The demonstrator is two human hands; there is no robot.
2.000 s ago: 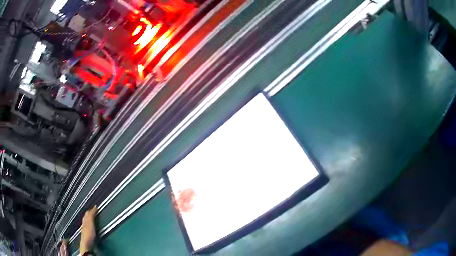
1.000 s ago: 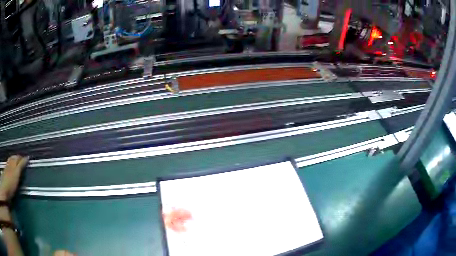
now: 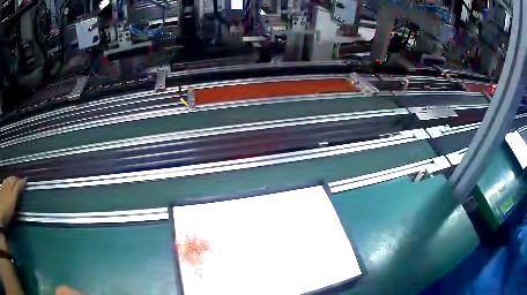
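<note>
A bright white rectangular tray or light pad [image 3: 268,242] with a thin black rim lies on the green worktop, its near edge cut off by the picture. A loose scatter of tiny orange-red components [image 3: 193,250] lies on its left part. Neither of my hands can be made out at the tray. A small patch of skin [image 3: 69,291] shows at the bottom edge, left of the tray; whose it is cannot be told.
At the left edge, a hand and forearm with dark bracelets [image 3: 8,201], seemingly another person's, reach the conveyor rails [image 3: 231,166]. An orange-red strip [image 3: 277,90] lies beyond. A slanting metal post [image 3: 491,115] stands right. Machines fill the back; blue cloth [image 3: 491,268] shows lower right.
The view has swung from strongly tilted to nearly level, then shifted slightly. The blue cloth and skin at the bottom right two seconds ago have changed; only blue cloth shows there now.
</note>
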